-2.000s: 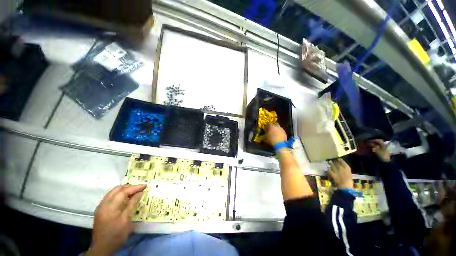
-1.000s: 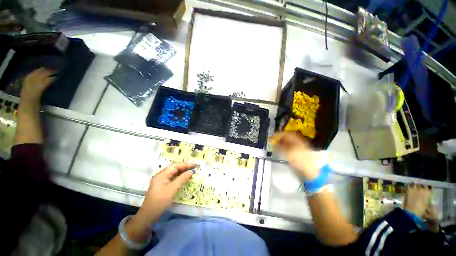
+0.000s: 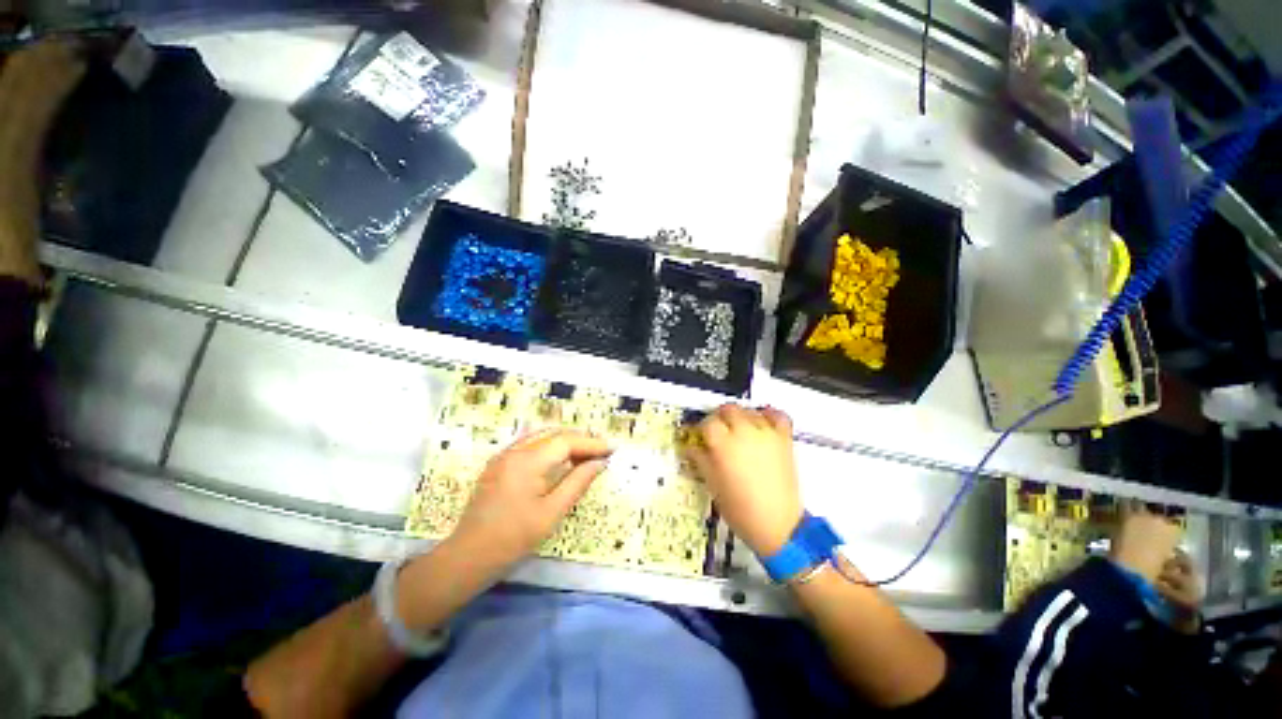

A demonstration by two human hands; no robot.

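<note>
The cream-yellow circuit board panel (image 3: pixel 640 513) lies on the conveyor rails in front of me, dark parts along its far edge. My left hand (image 3: pixel 523 492) is over the panel's middle, thumb and index fingertips close together; I cannot tell whether they pinch a tiny part. My right hand (image 3: pixel 749 475) is at the panel's far right corner, fingers pinched on a small yellow component (image 3: pixel 690 438), mostly hidden by the fingers. Beyond the panel is the three-compartment tray with blue components (image 3: pixel 488 285), small black components (image 3: pixel 598 295) and silver-grey components (image 3: pixel 690 337).
A deep parts bin (image 3: pixel 921 302) with yellow components stands right of the tray. A shallow white tray (image 3: pixel 668 120) and anti-static bags (image 3: pixel 368 169) lie behind. The blue ground cord (image 3: pixel 970 485) runs from my right wrist strap. Neighbours' arms show at left and right, beside another board panel (image 3: pixel 1040 541).
My right hand has moved left from beside the yellow parts bin to the panel's far right corner. My left hand has shifted slightly right over the panel. The view has shifted slightly.
</note>
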